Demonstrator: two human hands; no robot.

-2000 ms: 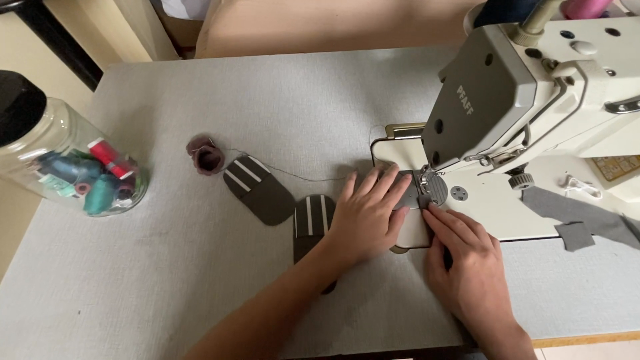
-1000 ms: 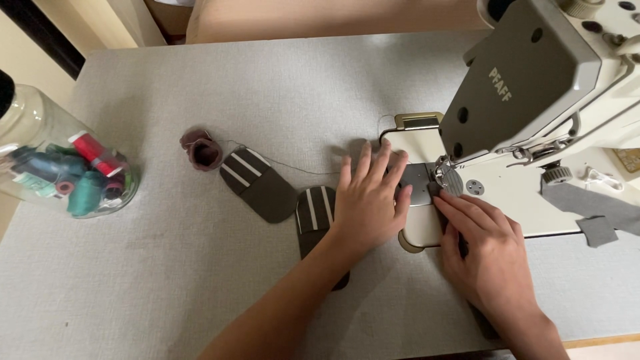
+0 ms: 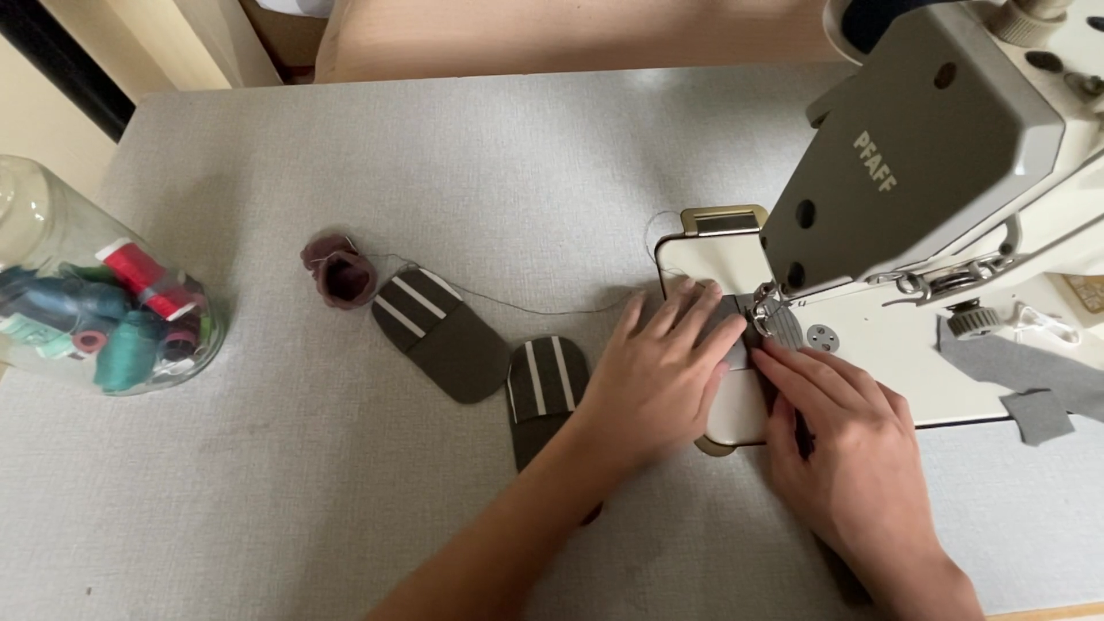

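Observation:
Under the presser foot [image 3: 762, 317] of a Pfaff sewing machine [image 3: 906, 147] lies a dark grey fabric piece [image 3: 736, 355]. My left hand [image 3: 660, 375] rests flat on it, fingers spread, just left of the needle area. My right hand [image 3: 841, 431] pinches a dark strip [image 3: 838, 569] near the foot; the strip runs down under the hand towards the table's front edge. Left of my left hand lie two rounded dark grey pieces with white stripes, one angled [image 3: 457, 354], the other [image 3: 536, 388] partly covered by my forearm.
At the far left stands a clear jar [image 3: 112, 302] of thread spools. A purplish rolled object [image 3: 339, 274] with trailing thread sits left of the striped pieces. Grey fabric scraps [image 3: 1035, 414] lie right of the needle area, partly on the machine bed [image 3: 914, 371].
The view has shifted a little. My hands stay at the presser foot, and no other clear change shows.

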